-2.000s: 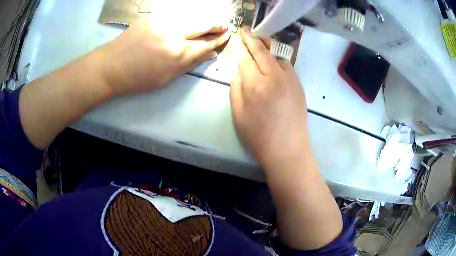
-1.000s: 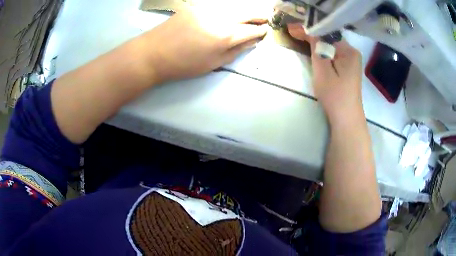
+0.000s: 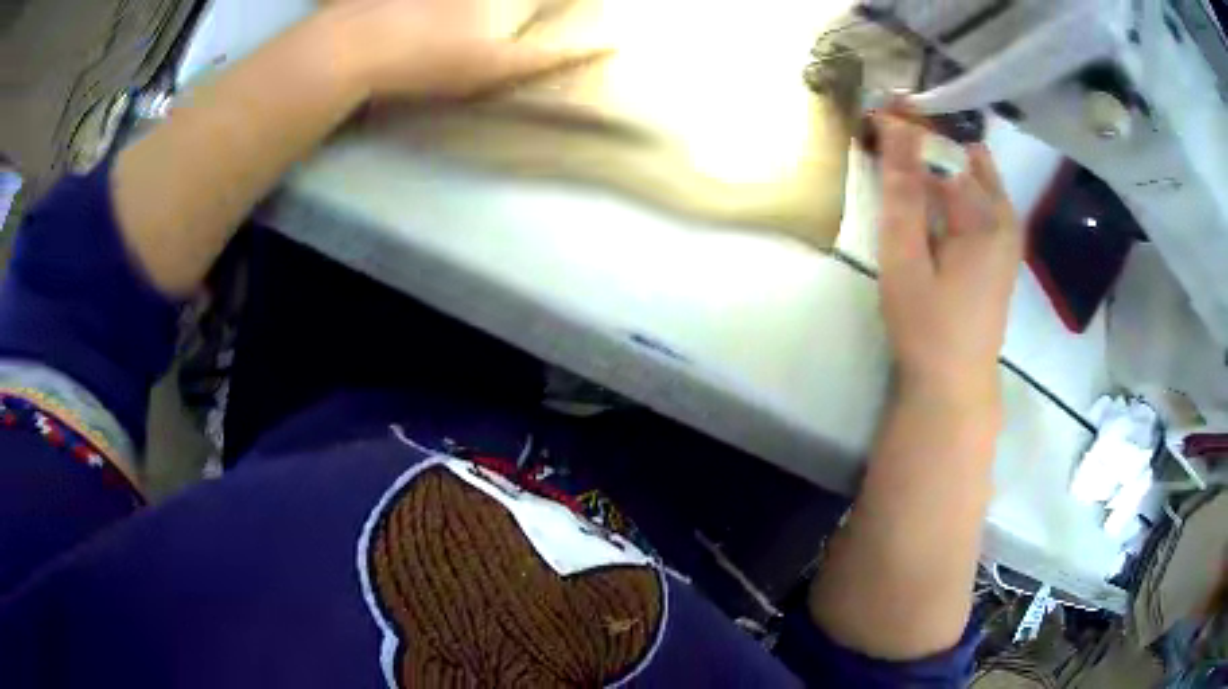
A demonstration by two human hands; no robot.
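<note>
A tan cloth panel (image 3: 754, 195) lies on the white table left of the sewing machine's needle area (image 3: 838, 67), its middle washed out by the bright lamp. My left hand (image 3: 445, 51) lies on the panel's left part at the top edge, fingers pointing right and slightly blurred; whether it grips the cloth cannot be told. My right hand (image 3: 949, 222) is raised beside the needle area, fingers bent up near the machine head (image 3: 1064, 81). Its fingertips are partly hidden by machine parts, and whether they hold something cannot be told.
A black phone with a red edge (image 3: 1081, 242) lies right of my right hand. Crumpled white scraps (image 3: 1120, 451) are at the table's right end. Tan cut pieces (image 3: 1185, 565) hang beyond it. The table's front edge (image 3: 566, 353) runs diagonally above my lap.
The tan panel now spreads toward the table's front, left of the needle. My left hand has moved left, away from the needle. My right hand has its fingers raised near the machine head.
</note>
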